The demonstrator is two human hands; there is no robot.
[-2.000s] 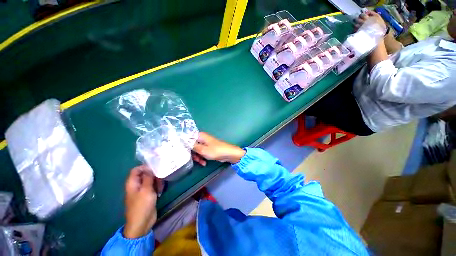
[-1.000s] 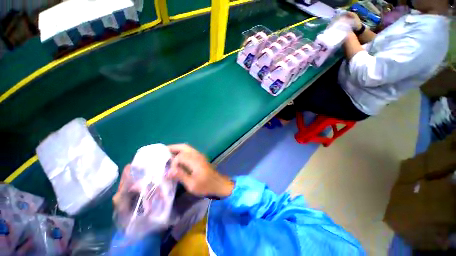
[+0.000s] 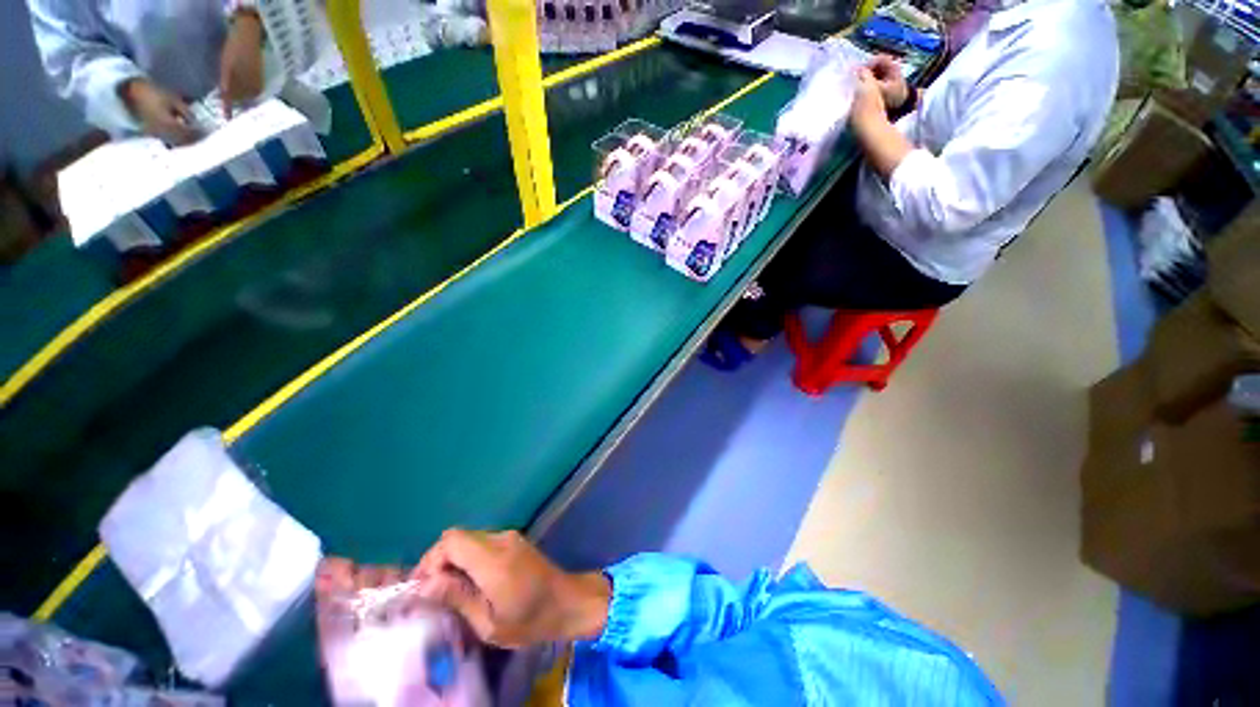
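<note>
A pink-white retail box [image 3: 401, 663] in clear film is at the bottom left of centre, cut off by the lower edge and blurred. My right hand [image 3: 509, 587] pinches the crinkled film at its top. My left hand [image 3: 357, 577] shows only as blurred fingers behind the top of the box, holding it; the rest is hidden. A stack of poly bags [image 3: 214, 559] lies on the green bench to the left. Bagged boxes [image 3: 69, 670] lie at the lower left corner, partly cut off.
Rows of unbagged boxes [image 3: 687, 194] stand farther along the green bench [image 3: 456, 394]. A person in white [image 3: 967, 152] sits beyond on a red stool [image 3: 860, 345], handling a bag. Yellow post [image 3: 522, 111] behind; another person's hands [image 3: 207, 104] are over white-topped boxes [image 3: 187, 180]. Cartons [image 3: 1175, 470] stand right.
The view has swung up, bringing the person across the bench into view. The bagged box has moved down in the picture, its printed side now showing, and my right hand is at its top film.
</note>
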